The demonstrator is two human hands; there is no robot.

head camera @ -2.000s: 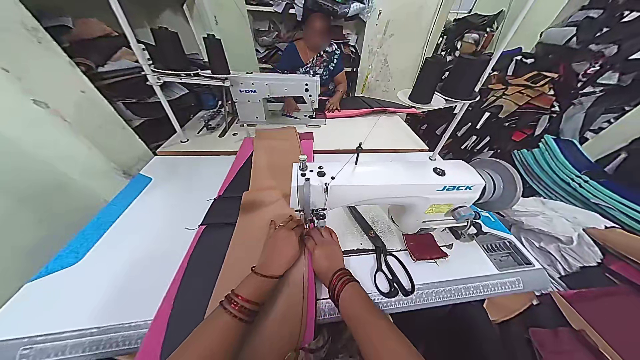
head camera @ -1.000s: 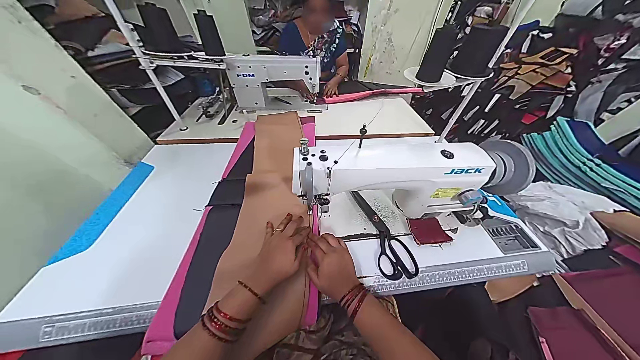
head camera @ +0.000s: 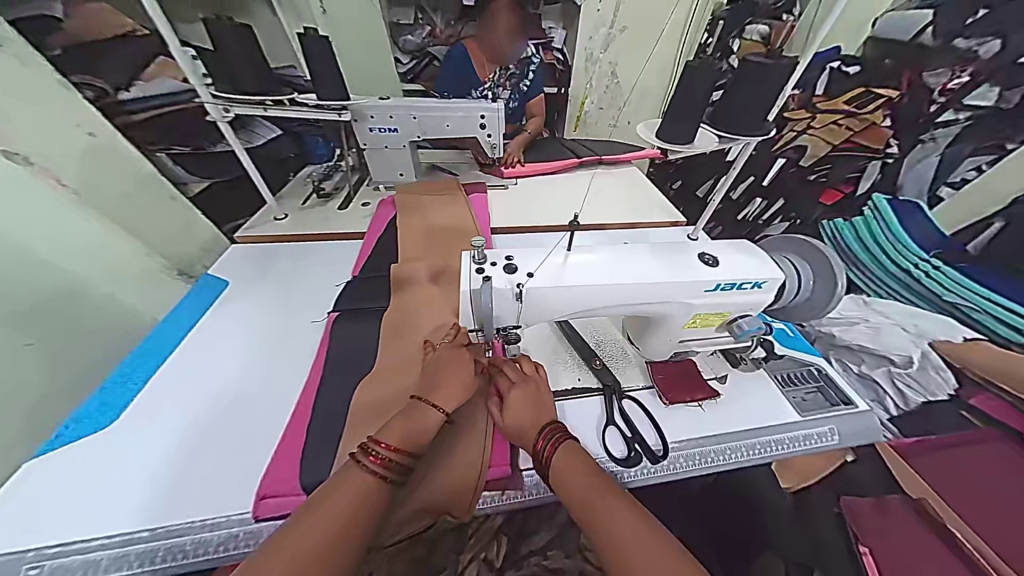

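Note:
A white Jack sewing machine stands on the white table, its needle area over layered tan, black and pink fabric. The tan fabric lies on top, with black fabric and a pink edge showing at its left. My left hand presses on the tan fabric just left of the presser foot. Close beside it, my right hand pinches the fabric's right edge in front of the foot. Both hands' fingertips nearly meet; the needle tip is hard to make out.
Black-handled scissors and a maroon fabric scrap lie right of my hands. Behind, a person works pink-edged black fabric at an FDM sewing machine. Thread cones stand at the back; teal-edged pieces are stacked at right.
Since the earlier frames, my left hand has moved forward toward the presser foot from its place one second ago. The fabric stays under the machine. The person behind has shifted slightly.

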